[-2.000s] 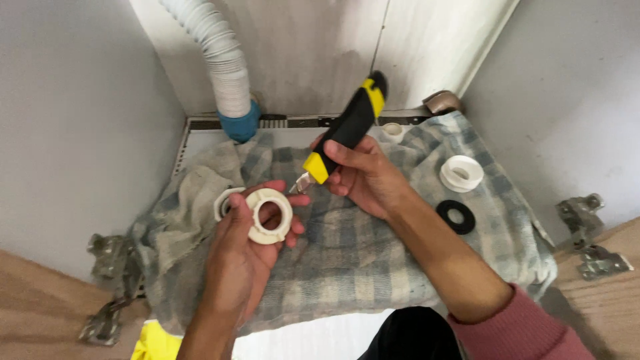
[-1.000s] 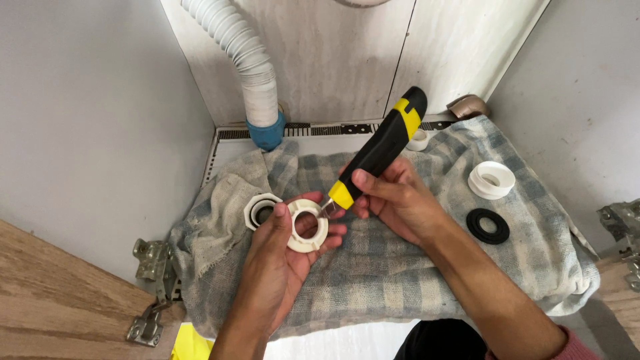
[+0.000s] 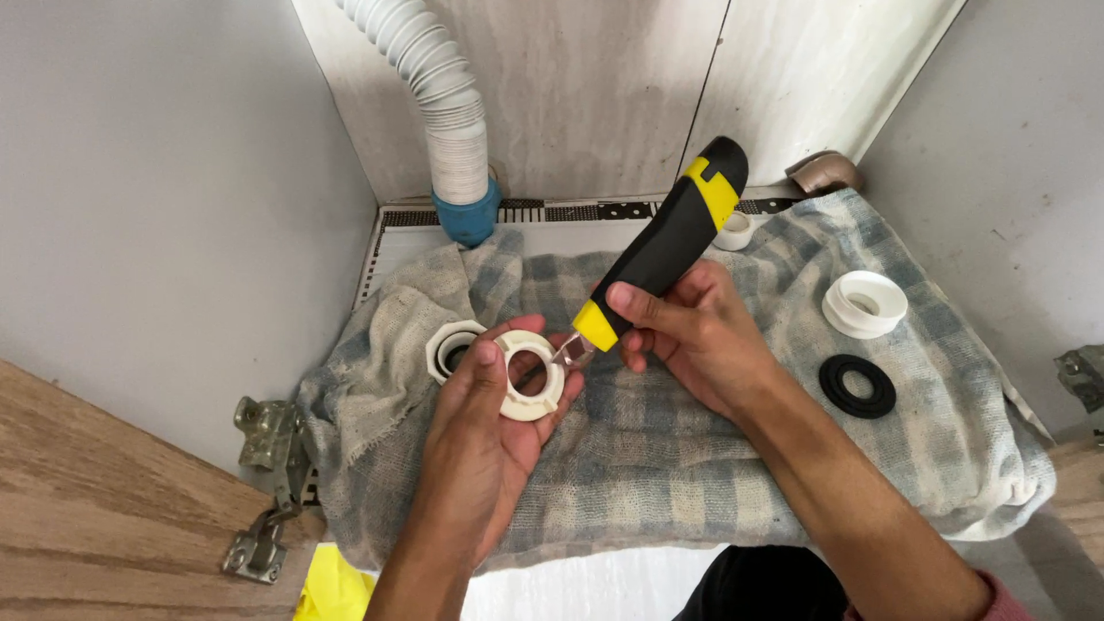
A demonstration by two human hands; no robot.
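My left hand (image 3: 492, 414) holds a white plastic ring nut (image 3: 542, 407) between thumb and fingers, its open face toward me. In my right hand (image 3: 699, 336) is a black and yellow utility knife (image 3: 660, 246), tilted with its blade end down at the ring's right inner edge. Just left of the ring, partly behind my left fingers, is a white octagonal plastic nut (image 3: 440, 345) with a dark inside. To the right, a white plastic threaded fitting (image 3: 865, 304) and a black rubber washer (image 3: 856, 386) lie on a checked cloth (image 3: 638, 500).
A corrugated white drain hose (image 3: 453, 112) with a blue end (image 3: 466, 216) stands at the back left. Behind the cloth are a small white ring (image 3: 733, 231) and a brown pipe elbow (image 3: 825, 172). Cabinet walls and metal hinges (image 3: 267, 440) flank both sides; yellow material (image 3: 332, 586) shows below.
The knife's blade end has come from just left of my right hand's fingertips, beside the ring, to the ring's right inner edge. The view has shifted.
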